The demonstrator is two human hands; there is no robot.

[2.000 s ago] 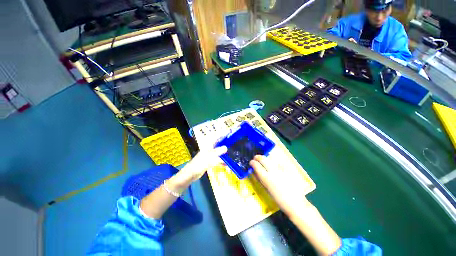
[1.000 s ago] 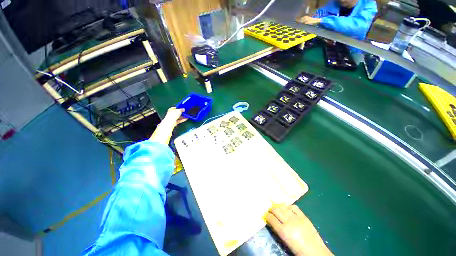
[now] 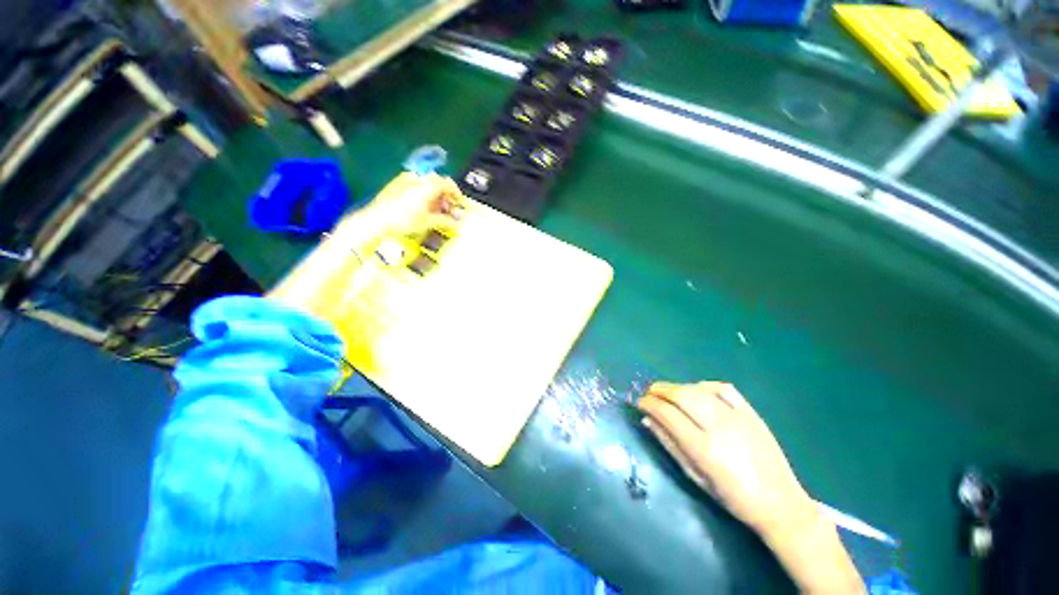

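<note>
A large yellow tray (image 3: 488,337), washed pale by glare, lies tilted across the green bench. My left hand (image 3: 406,215) is over its far left part, fingertips beside small dark square boards (image 3: 432,242); blur and glare hide whether it holds one. My right hand (image 3: 726,447) rests low over the mat to the right of the tray, fingers together and bent; whether anything is between the fingertips cannot be told. Glittering small pieces (image 3: 633,477) lie on the mat left of it. A blue parts bin (image 3: 273,207) stands beyond the tray's left side.
A black component tray (image 3: 511,200) with pale-centred units in its pockets lies behind the yellow tray. A metal rail (image 3: 743,134) crosses the bench. A thin white tool (image 3: 857,525) lies beside my right wrist. Another yellow tray (image 3: 917,58) is at far right. A black block (image 3: 1028,535) is at lower right.
My left hand has let go of the blue bin and moved onto the yellow tray. My right hand has left the tray's near edge for the mat. The view has turned right and down.
</note>
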